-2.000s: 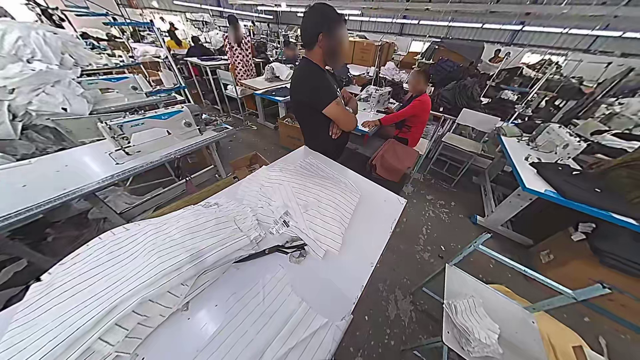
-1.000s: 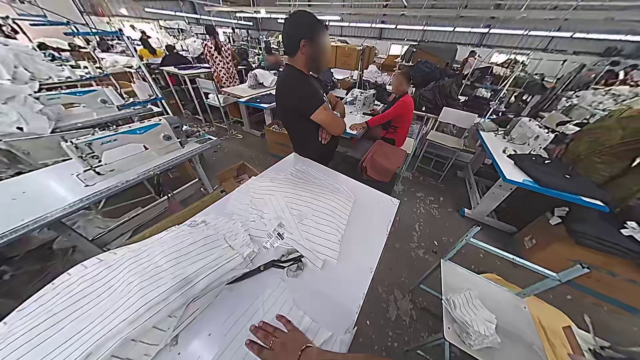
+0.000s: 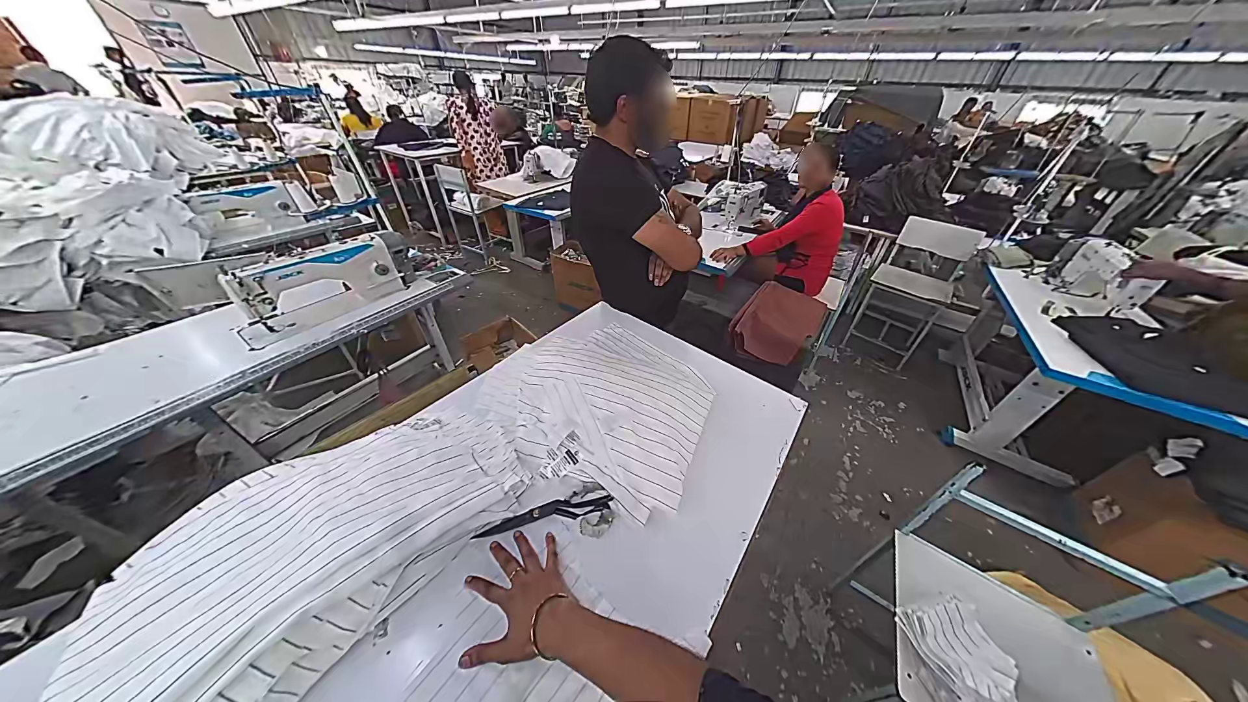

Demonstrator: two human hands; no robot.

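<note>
My right hand [image 3: 522, 604], with a ring and a bangle, lies palm down with its fingers spread on a striped white fabric piece [image 3: 444, 634] near the front of the white table [image 3: 751, 429]. Just beyond its fingertips lie black-handled scissors [image 3: 546, 511], beside a small scrap. A long pile of striped white fabric [image 3: 322, 526] stretches along the left side of the table. More striped pieces [image 3: 643, 409] lie at the far end, with a small printed label [image 3: 561, 456] on them. My left hand is out of view.
A sewing machine [image 3: 317, 278] stands on a bench at the left. Beyond the table stands a person in black [image 3: 624, 195]; another in red [image 3: 814, 229] sits at a machine. At the lower right, a chair [image 3: 994, 624] holds striped pieces. A blue-edged machine table [image 3: 1121, 361] is at the right.
My right hand, absent two seconds ago, came into view at the bottom edge and now reaches farther over the table, nearer the scissors. The scissors and fabric piles look unmoved.
</note>
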